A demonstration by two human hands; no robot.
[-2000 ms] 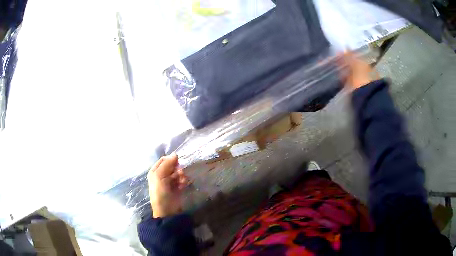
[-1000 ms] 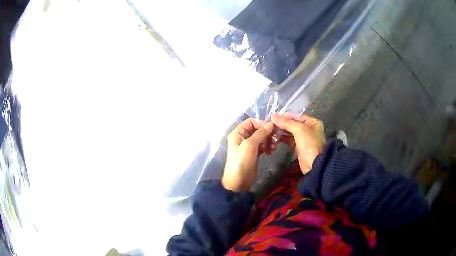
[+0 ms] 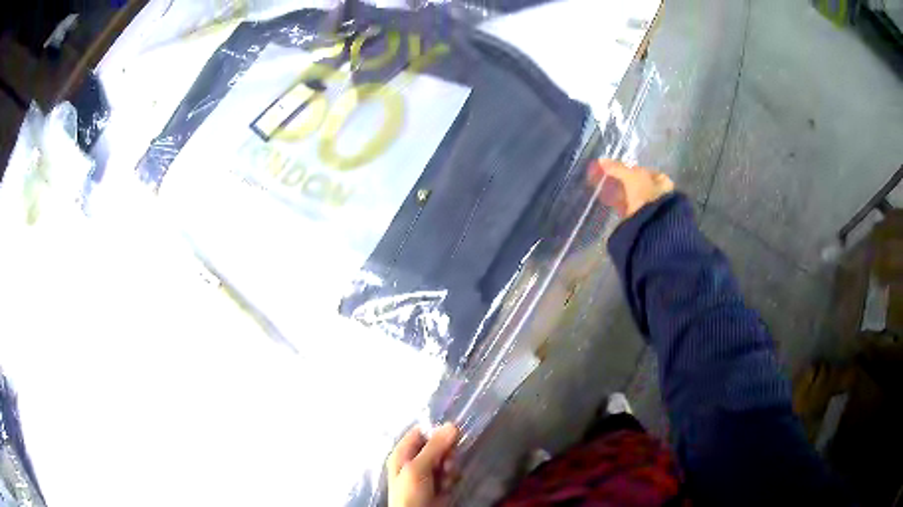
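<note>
A folded dark denim jacket point(image 3: 495, 168) lies inside a large clear polybag point(image 3: 368, 119) with yellow printing. A white-grey paper sheet point(image 3: 282, 178) lies on the jacket, with a black-bordered hang tag point(image 3: 287, 109) near its upper left. A gold button point(image 3: 423, 195) shows beside the paper. My left hand point(image 3: 424, 465), partly cut off by the bottom edge, pinches the near end of the bag's long clear edge strip point(image 3: 540, 289). My right hand point(image 3: 630, 186) holds the same edge farther up. Its fingertips are blurred.
Glaring white plastic point(image 3: 198, 396) covers the left, its layers hard to tell apart. Crumpled clear plastic point(image 3: 50, 168) lies at the far left. Brown cardboard boxes point(image 3: 863, 287) stand at right on the grey floor point(image 3: 772, 129). My shoe tips show below.
My hands were together at the bag's edge; now they are apart, my right hand farther up the edge and my left lower. The view has shifted, showing the whole jacket and printing.
</note>
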